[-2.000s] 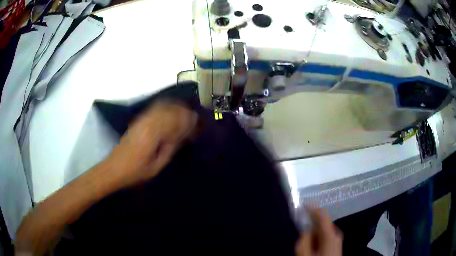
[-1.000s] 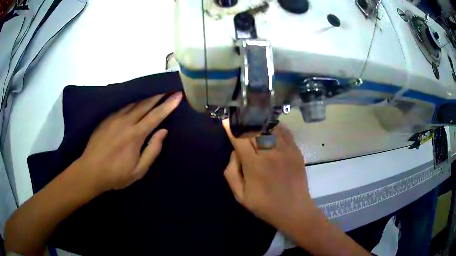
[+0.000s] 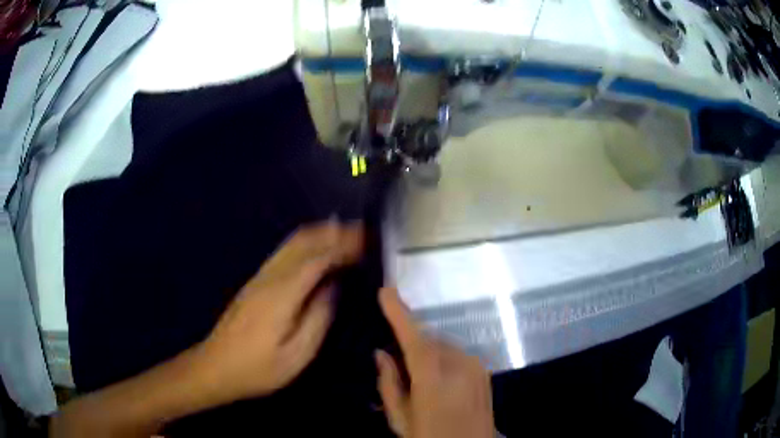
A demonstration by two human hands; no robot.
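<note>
A dark garment panel (image 3: 188,197) lies over the left part of the table, its right edge running from under the presser foot (image 3: 359,164) with its yellow mark towards the near side. My left hand (image 3: 286,312) is blurred and rests on the cloth near that edge, fingers bent; its fingertips are unclear. My right hand (image 3: 440,376) is at the edge lower down, thumb and index finger around it; whether it pinches cloth is partly hidden. The sewing machine (image 3: 513,85) stands across the top.
Long pale grey-blue strips (image 3: 26,171) are piled at the far left. A measuring tape (image 3: 590,304) runs along the near table edge (image 3: 547,351). A small black-and-yellow item (image 3: 703,203) lies at the right end of the machine bed. A white patch (image 3: 663,381) is below right.
My right hand has moved from beside the needle down towards me. My left hand has moved down and right along the cloth. The presser foot's yellow mark is visible again as the view has shifted.
</note>
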